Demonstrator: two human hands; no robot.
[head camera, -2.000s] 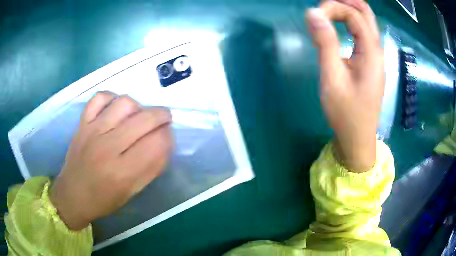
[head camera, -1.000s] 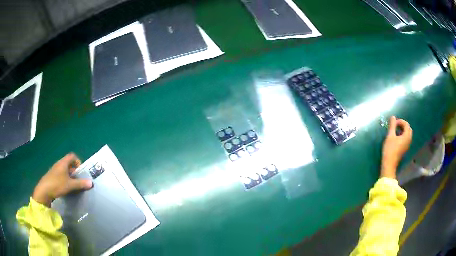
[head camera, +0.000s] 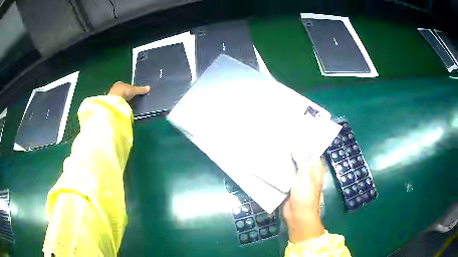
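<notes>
My right hand (head camera: 304, 193) holds a tablet housing with its white paper sheet (head camera: 246, 135) by the near right edge, raised and tilted above the bench. Glare washes out its face. A black camera lens cover (head camera: 312, 111) shows at its right corner. My left hand (head camera: 125, 91) is at the left edge of a dark tablet housing (head camera: 165, 75) on the belt, thumb on its top face and fingers partly hidden. That housing lies on a white sheet.
More housings on white sheets lie along the belt, at left (head camera: 44, 116), behind the raised one (head camera: 228, 42) and at right (head camera: 339, 47). A full lens cover strip (head camera: 353, 168) and a partly covered lens cover sheet (head camera: 248, 223) lie on the green bench. A clear scrap (head camera: 409, 186) lies at right.
My left hand has left the near housing and reached forward to one on the belt. My right hand has moved left from the bench's right side and now holds a raised housing and sheet.
</notes>
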